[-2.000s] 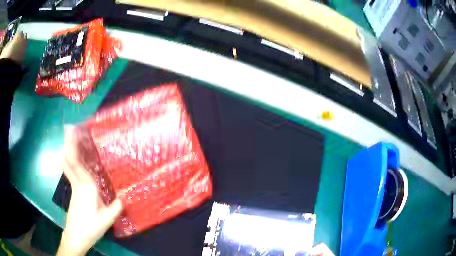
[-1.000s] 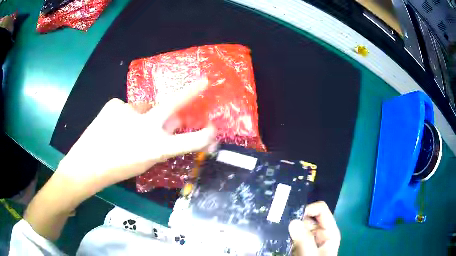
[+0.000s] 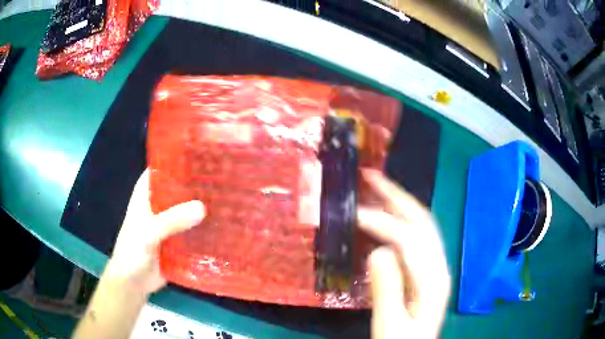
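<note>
A red bubble bag [image 3: 245,198] lies over the black work mat [image 3: 232,53] with a circuit board mostly inside it. An uncovered strip of the board [image 3: 339,205] shows at the bag's right, open end. Two white labels show faintly through the film. My left hand [image 3: 156,225] holds the bag's left edge, thumb on top, its other fingers hidden beneath. My right hand [image 3: 408,251] is blurred at the open end, beside the bare strip, fingers spread over the bag's flap; whether it grips anything is unclear.
A blue tape dispenser [image 3: 494,225] with a tape roll [image 3: 534,215] stands at the right on the green bench top [image 3: 570,278]. A board stack on red bags [image 3: 86,40] lies at the upper left. A small yellow piece [image 3: 442,97] sits on the white rail behind the mat.
The board has gone from in front of the bag to mostly inside it. My left hand has moved to the bag's left edge, my right hand up to its open end.
</note>
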